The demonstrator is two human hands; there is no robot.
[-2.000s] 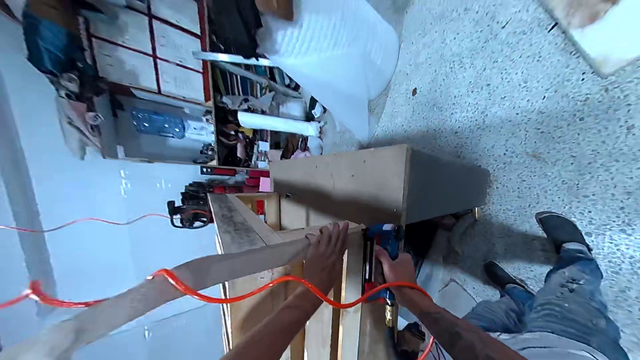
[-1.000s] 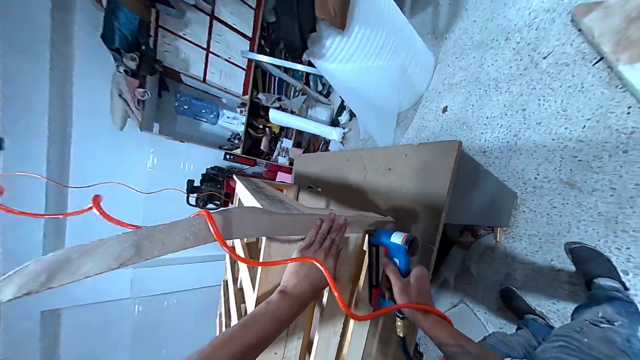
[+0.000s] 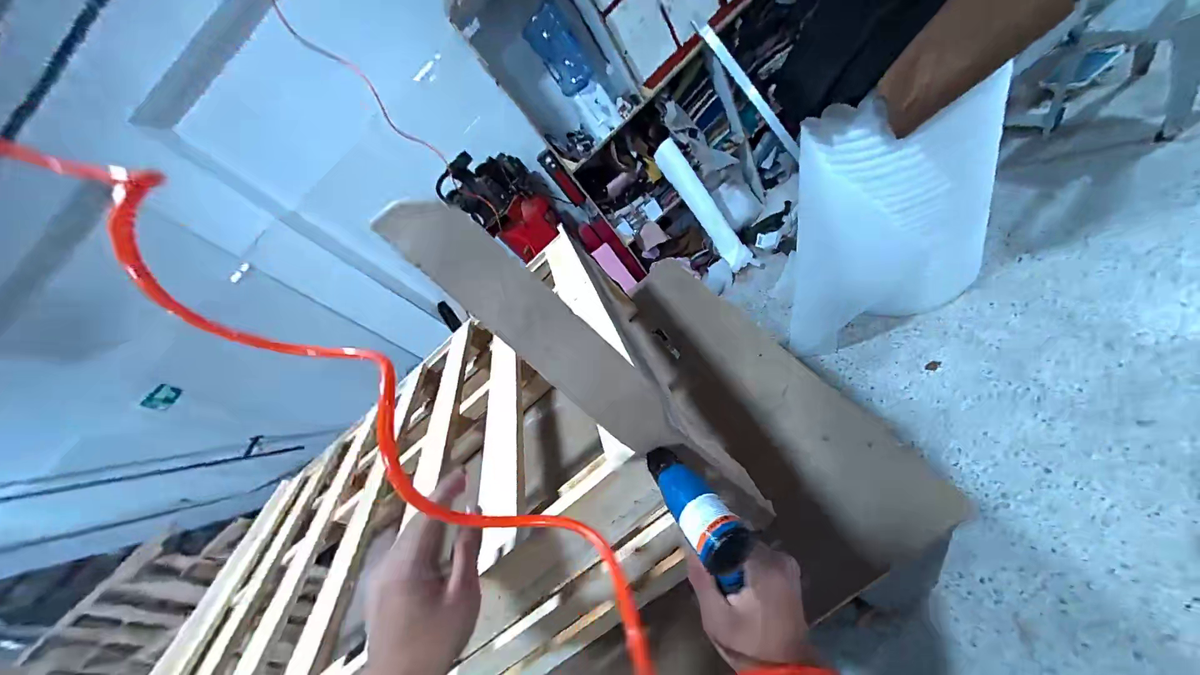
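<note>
My right hand [image 3: 755,605] grips a blue pneumatic nail or staple gun [image 3: 698,516], its nose against a long tan strip of board or fabric [image 3: 534,319]. That strip lies across the corner of a slatted wooden frame [image 3: 502,431], and its far end sticks up past the frame. My left hand [image 3: 427,581], slightly blurred, is raised over the slats with fingers apart and nothing in it. An orange-red air hose [image 3: 394,469] loops in front of the frame and passes between my hands.
A brown board box or panel [image 3: 806,412] stands right of the frame. Behind are a red air compressor [image 3: 525,220], cluttered shelves [image 3: 647,178] and a white foam roll [image 3: 900,206]. Speckled floor [image 3: 1078,403] lies at the right. More wooden slats [image 3: 141,600] are at the lower left.
My left hand has let go of the strip, which it pressed against the frame one second ago. The view has swung and tilted strongly. The nail or staple gun stays in my right hand.
</note>
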